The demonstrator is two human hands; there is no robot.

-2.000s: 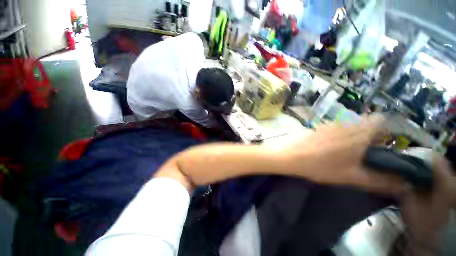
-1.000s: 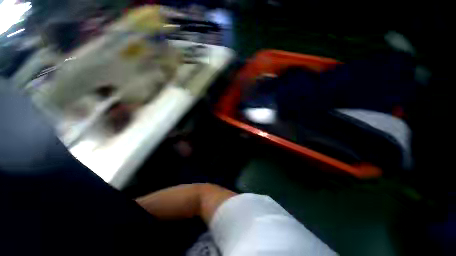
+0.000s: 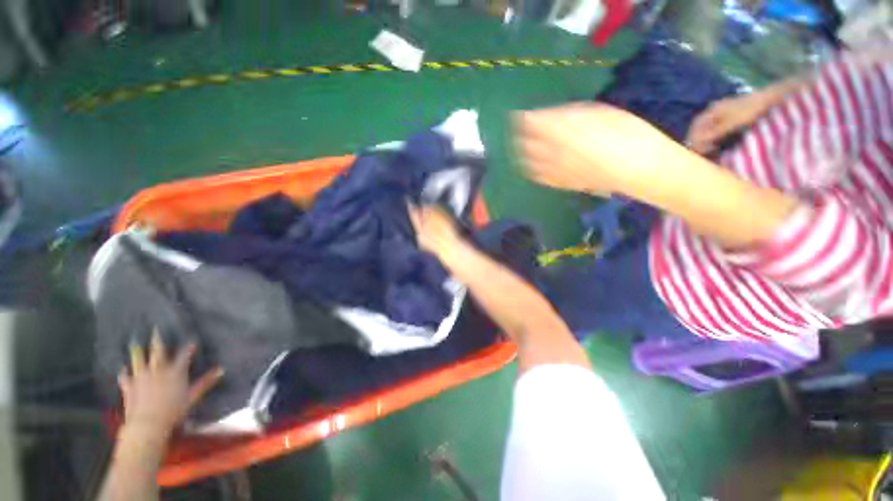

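Navy garments (image 3: pixel 352 235) with white parts lie heaped in a red-orange plastic basket (image 3: pixel 294 448) on the floor. A grey panel (image 3: pixel 230 303) with white edging covers the basket's left end. My left hand (image 3: pixel 160 384) lies on the grey panel with its fingers spread. My right hand (image 3: pixel 436 233) is on the navy and white cloth at the right part of the basket. Its fingers are partly hidden and blurred, so its grip on the cloth is unclear.
A person in a red-and-white striped top (image 3: pixel 783 254) sits close at the right, one forearm reaching toward the basket. A purple stool (image 3: pixel 729 362) is below them. Yellow-black tape (image 3: pixel 294 71) crosses the green floor behind.
The view has swung from the sewing tables to the basket, which now fills the middle. Both my hands are now on the cloth in it. The striped-top person has come into view.
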